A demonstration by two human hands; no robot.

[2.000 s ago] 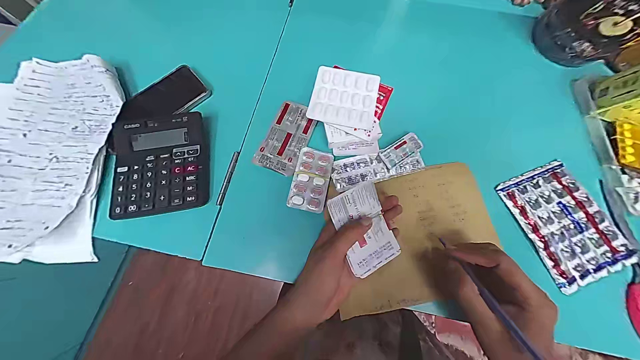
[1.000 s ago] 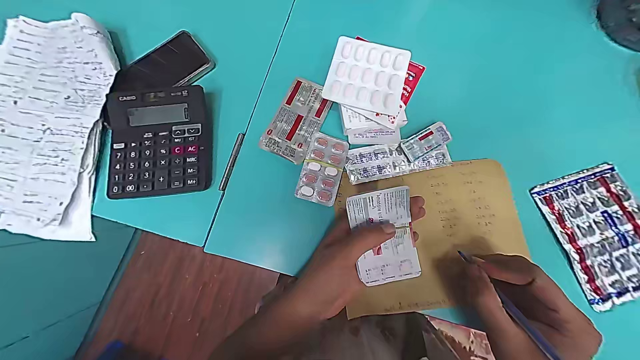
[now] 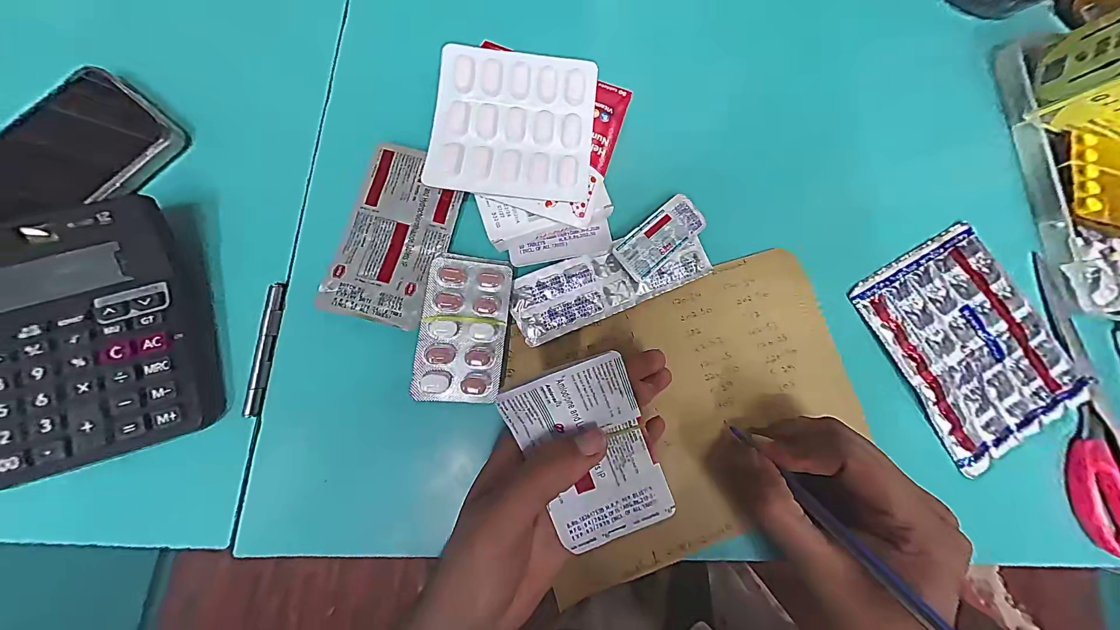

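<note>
My left hand [image 3: 542,490] holds a banded pair of white blister packs [image 3: 612,490], thumb on top, over the left part of a brown paper envelope or sheet [image 3: 779,324]. In my right hand [image 3: 857,499] is a blue pen [image 3: 862,551], its tip at the paper beside columns of handwritten figures. Beyond the left hand lie a blister strip of pink and white tablets [image 3: 461,328], a silver strip with red bars [image 3: 389,236], a white tablet blister [image 3: 514,122] on top of printed cards, and foil strips [image 3: 564,297] touching the paper's upper edge.
On the left are a black calculator [image 3: 96,350] and a dark smartphone [image 3: 79,140]. A metal hinge [image 3: 264,350] lies along the table seam. A large foil tablet pack [image 3: 971,350], scissors with red handles [image 3: 1094,490] and a plastic bin [image 3: 1024,131] of packs stand right.
The view has shifted and come closer to the table. My left hand still holds the packs and my right hand still holds the pen at the paper.
</note>
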